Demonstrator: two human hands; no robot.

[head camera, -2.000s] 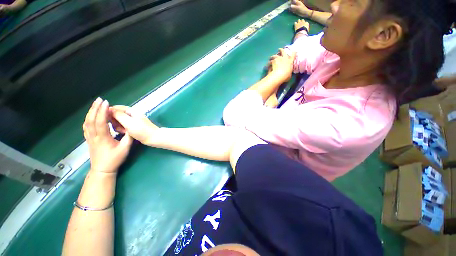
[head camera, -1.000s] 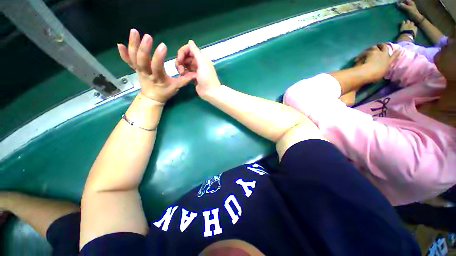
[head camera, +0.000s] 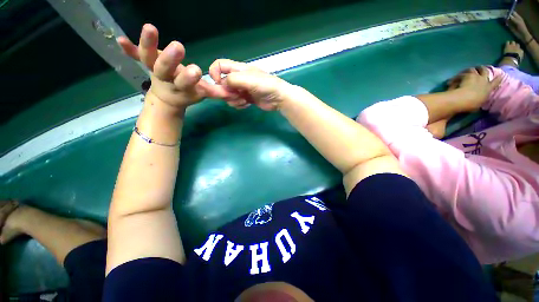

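My left hand (head camera: 171, 74) is raised over the bench edge strip (head camera: 118, 115), palm up and fingers spread, holding no object. A thin bracelet (head camera: 145, 138) is on my left wrist. My right hand (head camera: 251, 85) is beside it on the right, fingers curled around the tip of my left thumb. No tool or part shows in either hand. Both forearms reach over the glossy green workbench top (head camera: 236, 141).
A dark green conveyor belt (head camera: 266, 35) lies beyond the strip. A slanted metal post (head camera: 103, 32) stands close behind my left hand. A person in a pink top (head camera: 449, 171) sits at the right, forearms on the bench. Another person's arm (head camera: 50, 236) lies at the left.
The view has turned, so the cartons at the right are gone. My hands have shifted from fingertips touching, through apart at the fingers, to right fingers closed at my left thumb.
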